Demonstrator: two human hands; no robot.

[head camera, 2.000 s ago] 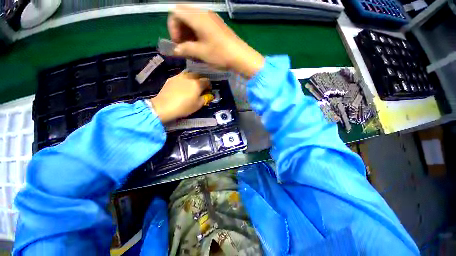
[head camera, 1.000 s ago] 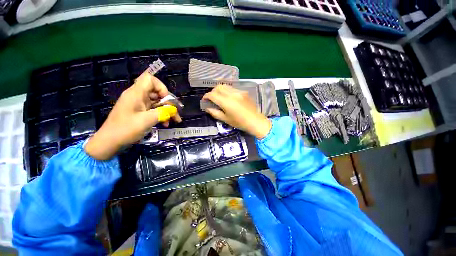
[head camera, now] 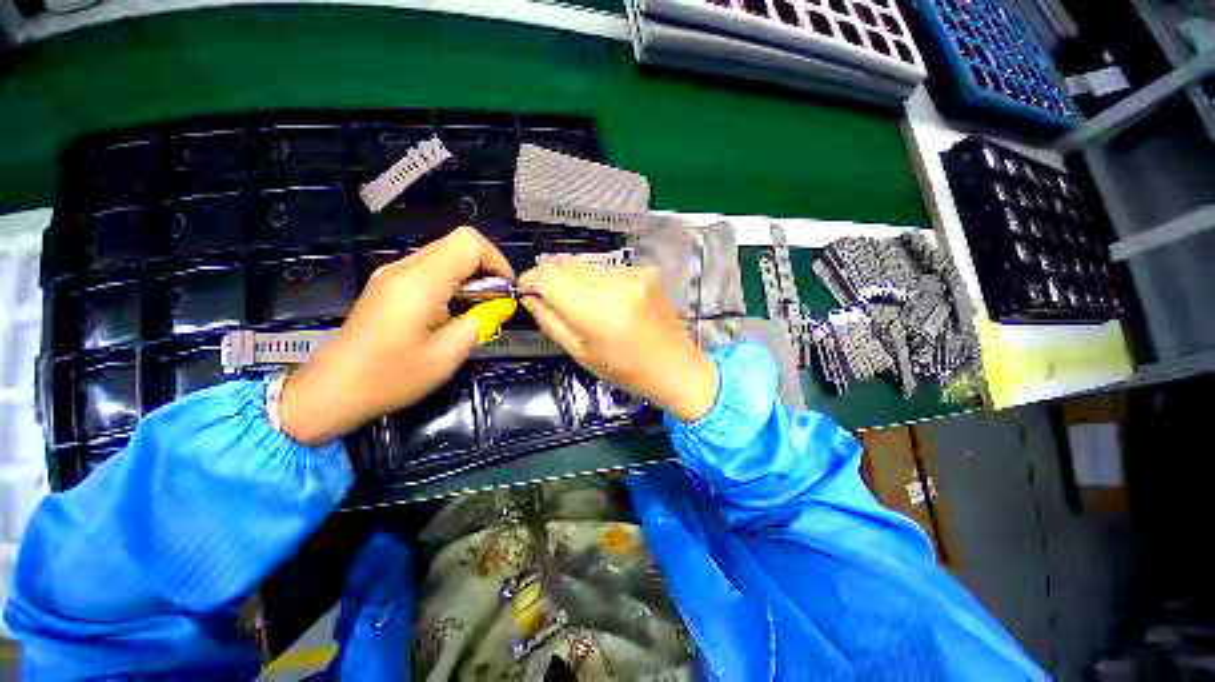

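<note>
My left hand (head camera: 406,327) holds a short yellow-handled tool (head camera: 490,317) and a small silver-grey piece (head camera: 482,287), seen nearly edge-on, above the black blister tray (head camera: 127,280). My right hand (head camera: 620,327) meets it from the right, thumb and fingertips pinched at the piece's right end. My fingers hide most of the piece and the tool's tip. A grey strap lies across the tray below my hands; its left end (head camera: 273,349) shows, its middle is partly covered. Another grey strap half with holes (head camera: 404,175) lies tilted in an upper pocket.
Stacked grey straps (head camera: 581,189) lie at the tray's upper right, more (head camera: 713,273) beside it. A tangled strap pile (head camera: 899,313) is farther right. A filled black tray (head camera: 1033,227) sits on the right bench end. A white grid tray (head camera: 786,40) and blue tray (head camera: 993,60) stand behind.
My hands have come together at the small piece; a second ago they were apart. My right hand was over the stacked straps two seconds ago. The view has shifted slightly.
</note>
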